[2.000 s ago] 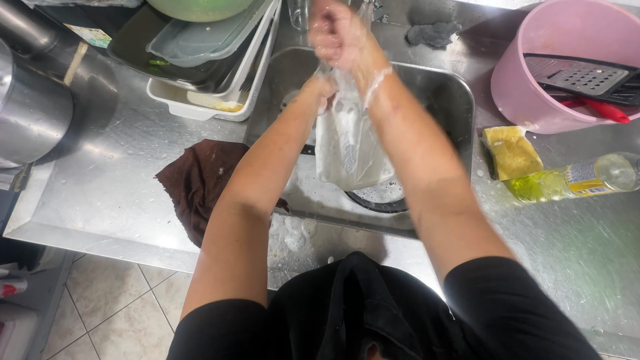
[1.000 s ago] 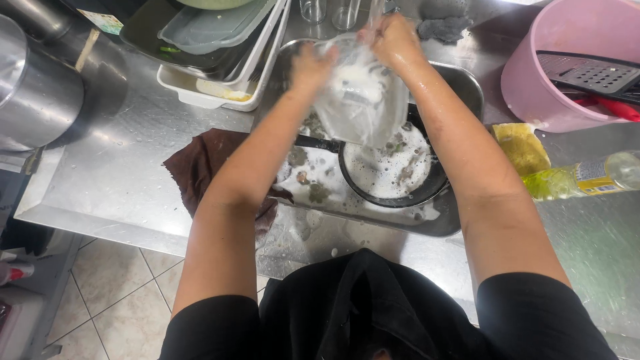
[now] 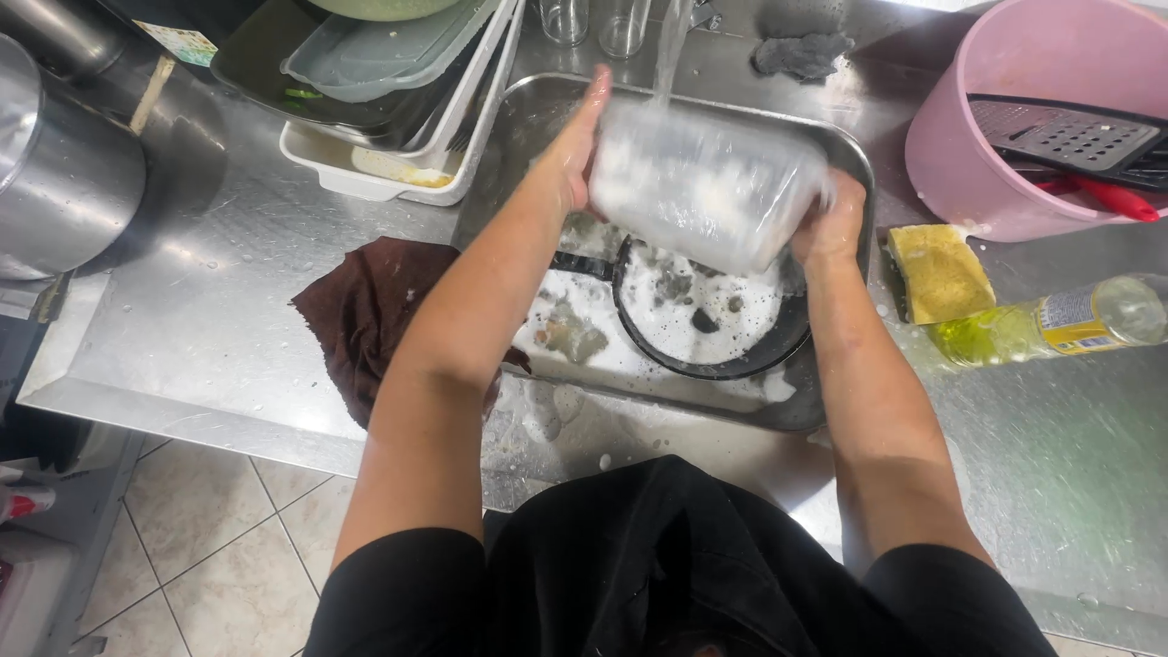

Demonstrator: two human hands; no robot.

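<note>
A clear plastic container (image 3: 707,187), blurred by motion, is tilted above the sink under a stream of water (image 3: 672,50). My left hand (image 3: 581,146) lies against its left end with the fingers stretched out. At the right end my right hand (image 3: 832,219) grips it, its fingertips partly hidden. Below is a metal sink basin (image 3: 803,411) with soapy water, where a black frying pan (image 3: 716,365) full of suds sits, its handle pointing left. A brown cloth (image 3: 365,310) hangs over the counter beside my left forearm.
Stacked trays and lids (image 3: 365,187) stand at the upper left, near a large steel pot (image 3: 68,173). To the right are a pink bucket (image 3: 940,155) holding a grater (image 3: 1063,132), a yellow sponge (image 3: 944,274) and a dish soap bottle (image 3: 1049,324). Glasses (image 3: 625,27) and a grey scouring pad (image 3: 803,57) are behind the sink.
The container has turned on its side and come under the water stream. My right hand has moved down to its right end; my left hand now rests at its left end.
</note>
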